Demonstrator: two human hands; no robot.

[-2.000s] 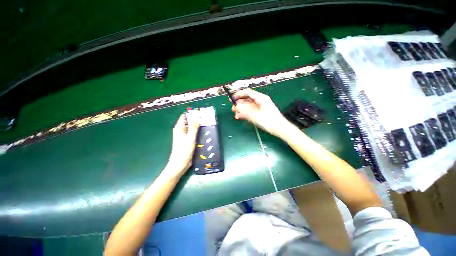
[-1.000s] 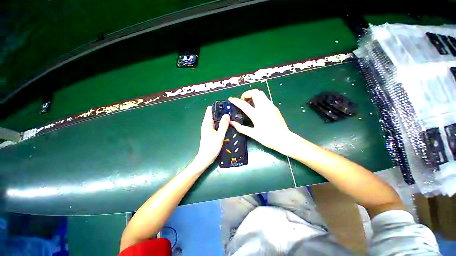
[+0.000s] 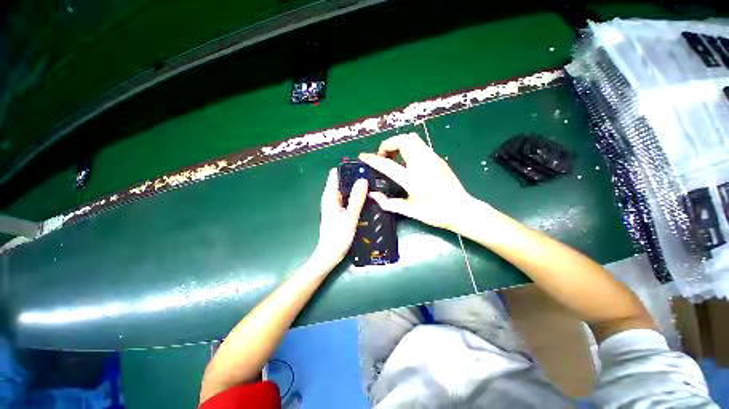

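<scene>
A black phone body [image 3: 376,234] lies on the green bench in front of me, with small orange and white marks on its lower part. A black mainboard cover [image 3: 357,171] sits on its upper part, partly hidden by my fingers. My left hand [image 3: 340,214] holds the phone body's left side, with the thumb on the cover. My right hand [image 3: 420,184] is at the upper right of the phone, its thumb and index finger on the cover's right side and top edge. A pile of loose black covers [image 3: 534,159] lies on the bench to the right.
A stack of white blister trays [image 3: 667,120] with black plates stands at the right. Beyond the worn white and rust-brown edge [image 3: 360,128], phones [image 3: 308,89] lie apart on the green conveyor [image 3: 448,64]. A brown cardboard box [image 3: 551,339] is below the bench.
Two seconds ago my right hand held a small dark piece above and right of the phone; now both hands are on the phone and a cover lies over its previously pale top. The view has shifted.
</scene>
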